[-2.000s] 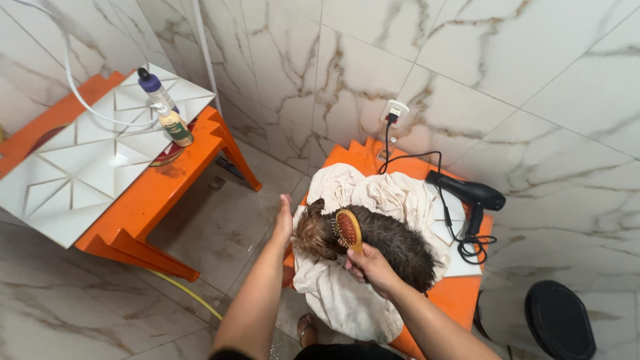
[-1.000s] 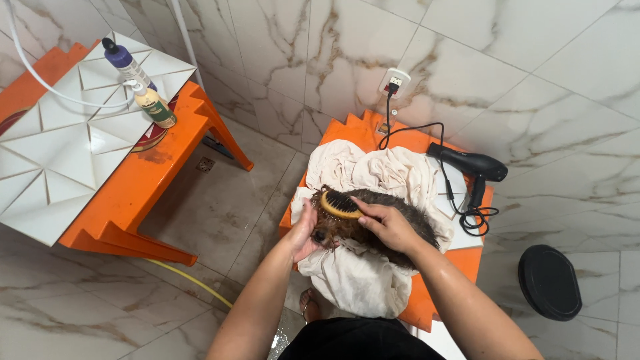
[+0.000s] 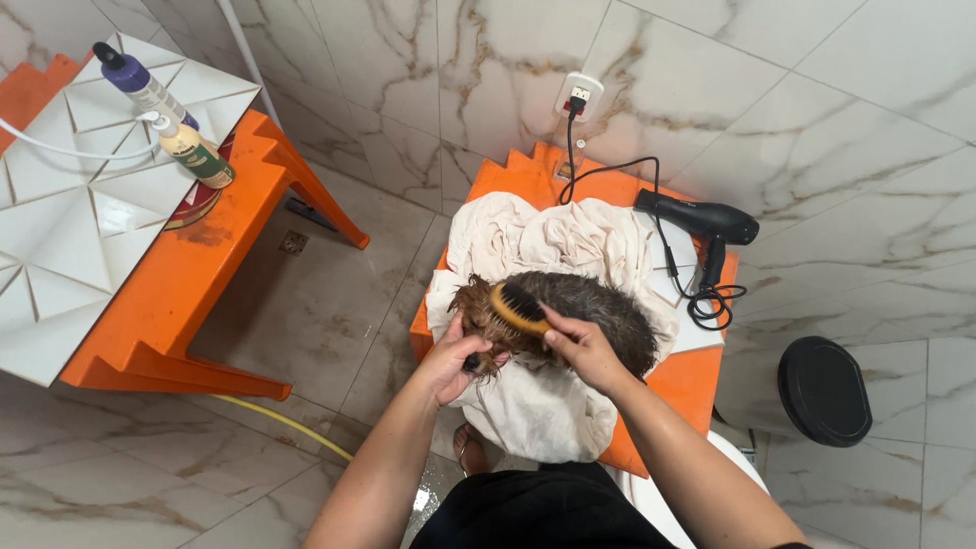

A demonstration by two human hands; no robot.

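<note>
A small wet dog [image 3: 602,313] with a brown head and darker back lies on a cream cloth [image 3: 549,412] spread over an orange plastic table [image 3: 686,381]. My left hand [image 3: 456,364] cups the dog's muzzle and chin, thumb near its nose. In my right hand [image 3: 581,345] is the handle end of a wooden pin brush [image 3: 518,308], whose bristles show at the back of the dog's head. A black hair dryer [image 3: 698,217] lies on white tile to the right, its cord coiled beside it.
The dryer's plug sits in a wall outlet [image 3: 579,97]. A small clear bottle [image 3: 569,160] stands at the table's back. On the left, a second orange table [image 3: 221,244] under white tiles holds a purple bottle [image 3: 149,84] and a pump bottle [image 3: 187,151]. A black-lidded bin [image 3: 825,390] stands right.
Two seconds ago my left hand was raised beside the dog's head with open fingers; it now holds the muzzle. The brush has been turned, so its bristles show from the side.
</note>
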